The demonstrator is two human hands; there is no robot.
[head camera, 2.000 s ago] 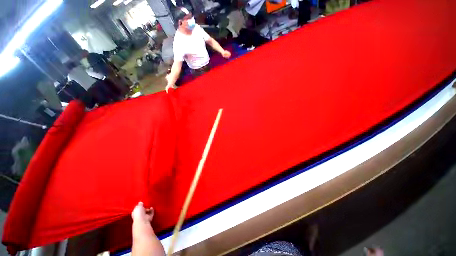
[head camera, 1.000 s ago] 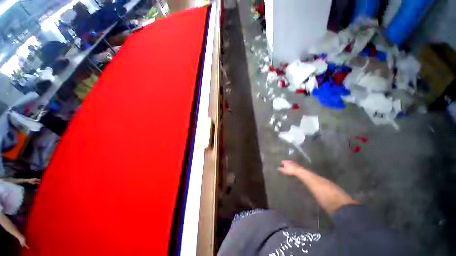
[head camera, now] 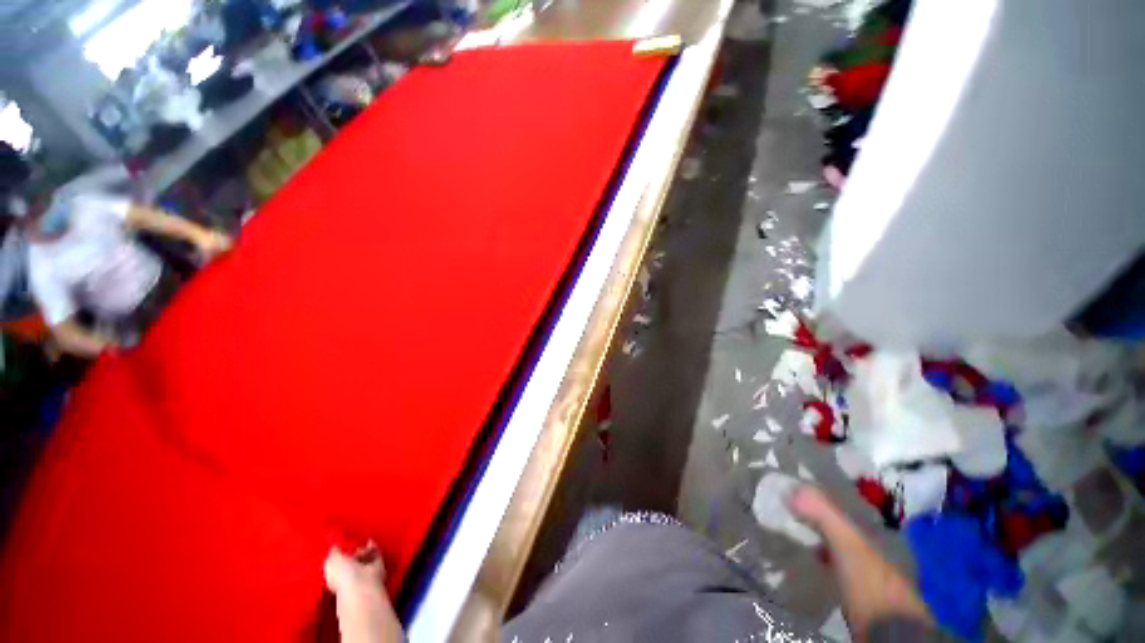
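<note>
The red fabric ply (head camera: 364, 264) covers the table from the near left to the far end. My left hand (head camera: 357, 575) is closed on a fold of it at the near right edge. Along the right side, dark blue edges and a white band (head camera: 534, 440) show below the red. My right hand (head camera: 816, 513) hangs over the floor at the lower right, away from the fabric. It is blurred; no object shows in it, and its fingers are unclear. A yellow block (head camera: 657, 45) lies at the fabric's far right corner.
A co-worker (head camera: 107, 258) stands at the left edge of the table, with a hand near the fabric. The brown table edge (head camera: 565, 421) runs along my side. A white pillar (head camera: 992, 176) stands at the right. Scraps (head camera: 923, 421) lie on the floor.
The view has turned right, along the table. The roll and the pale stick are out of view. My left hand, out of view one second ago, shows again on the fabric edge.
</note>
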